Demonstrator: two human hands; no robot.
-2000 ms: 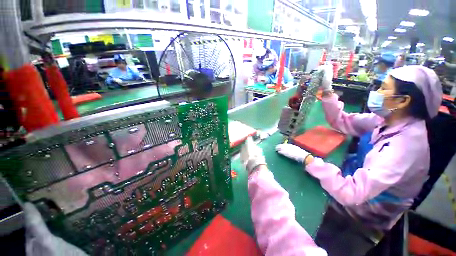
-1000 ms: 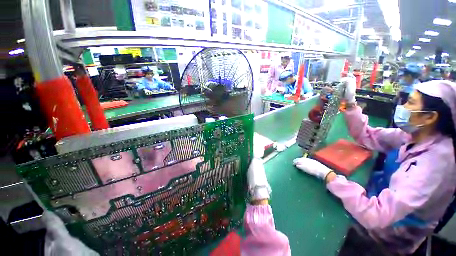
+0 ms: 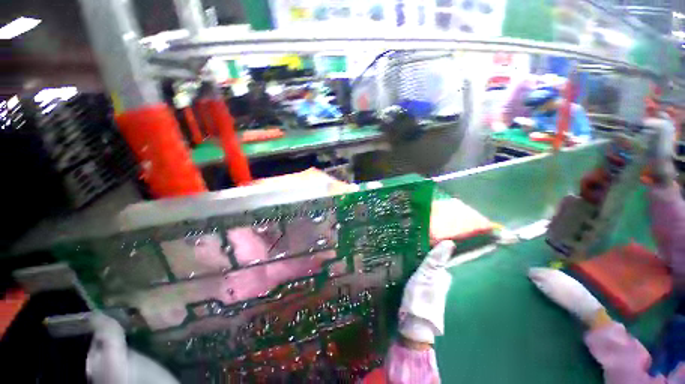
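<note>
A large green circuit board (image 3: pixel 248 281) stands tilted upright in front of me, its solder side with silvery-pink areas facing me. My left hand (image 3: pixel 120 356), in a white glove, is at the board's lower left edge and is cut off by the picture's bottom. My right hand (image 3: pixel 426 296), in a white glove, holds the board's right edge. The fingers behind the board are hidden. Two flat silver metal brackets (image 3: pixel 49 279) stick out from the left edge. The picture is blurred.
The green bench top (image 3: pixel 488 330) lies to the right. A co-worker's gloved hands (image 3: pixel 565 292) hold another board (image 3: pixel 582 217) upright beside a red-orange foam pad (image 3: pixel 627 277). Red-wrapped posts (image 3: pixel 159 154) and a black fan (image 3: pixel 405 120) stand behind the board. Another pad (image 3: pixel 460 223) lies behind my right hand.
My view has swung left, so the scene sits further right. My right hand moved from off the board onto its right edge. The metal brackets now show at the left.
</note>
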